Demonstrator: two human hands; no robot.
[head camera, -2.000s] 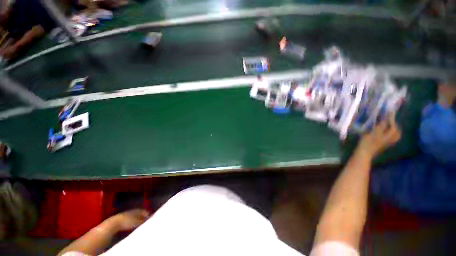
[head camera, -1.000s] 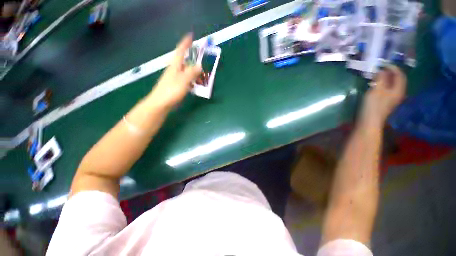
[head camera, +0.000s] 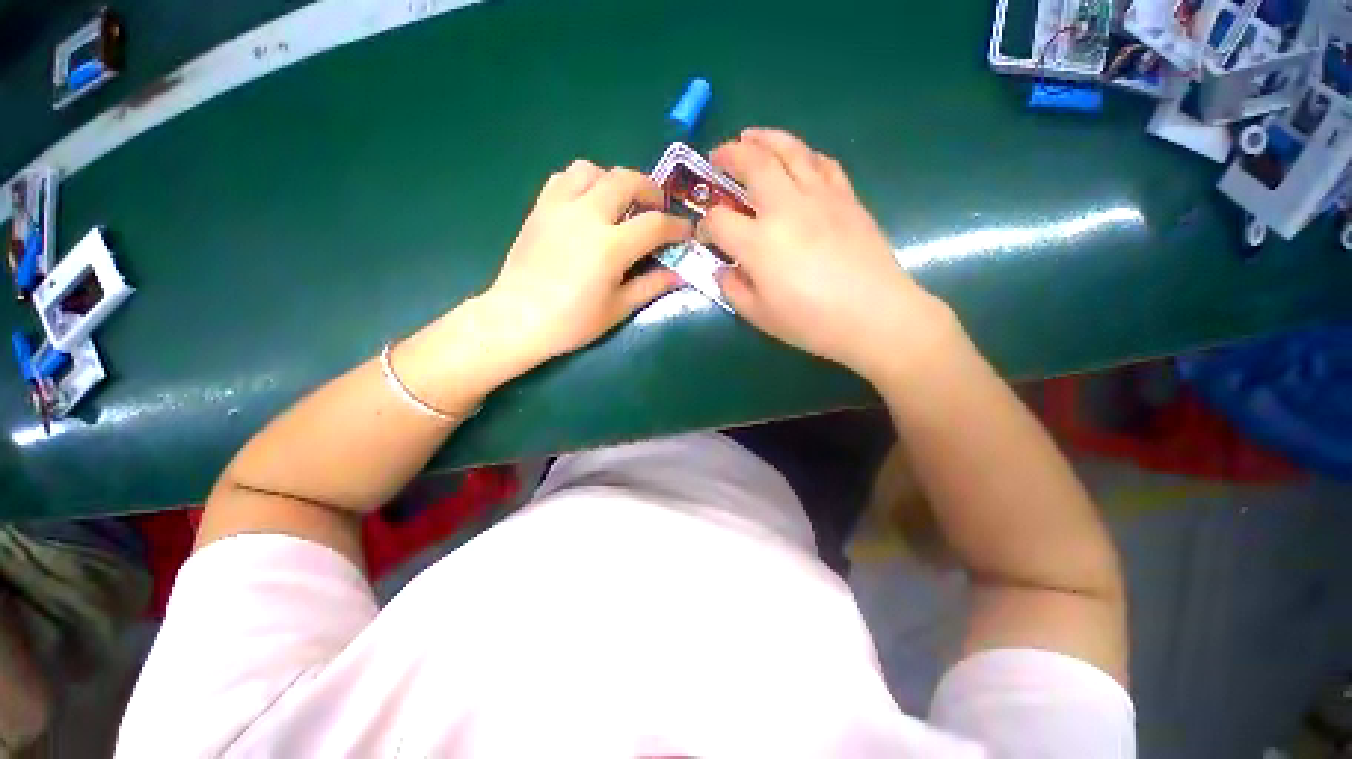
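Observation:
A white housing lies on the green table in front of me, partly covered by both hands. A reddish-brown end module with a round spot shows at its far end. A blue battery lies on the table just beyond the housing; I cannot tell whether wires join them. My left hand grips the housing from the left, fingertips on its side. My right hand grips it from the right, fingers over the module and inner area. The fingers hide most of the inside.
A pile of white housings with blue batteries is at the far right. Several loose units lie at the far left. One unit sits beyond the white strip. The table's near edge runs by my body. Blue fabric shows at the right.
My left hand has brought the housing nearer from the white strip. My right hand has left the pile and moved left onto the housing. The view has shifted.

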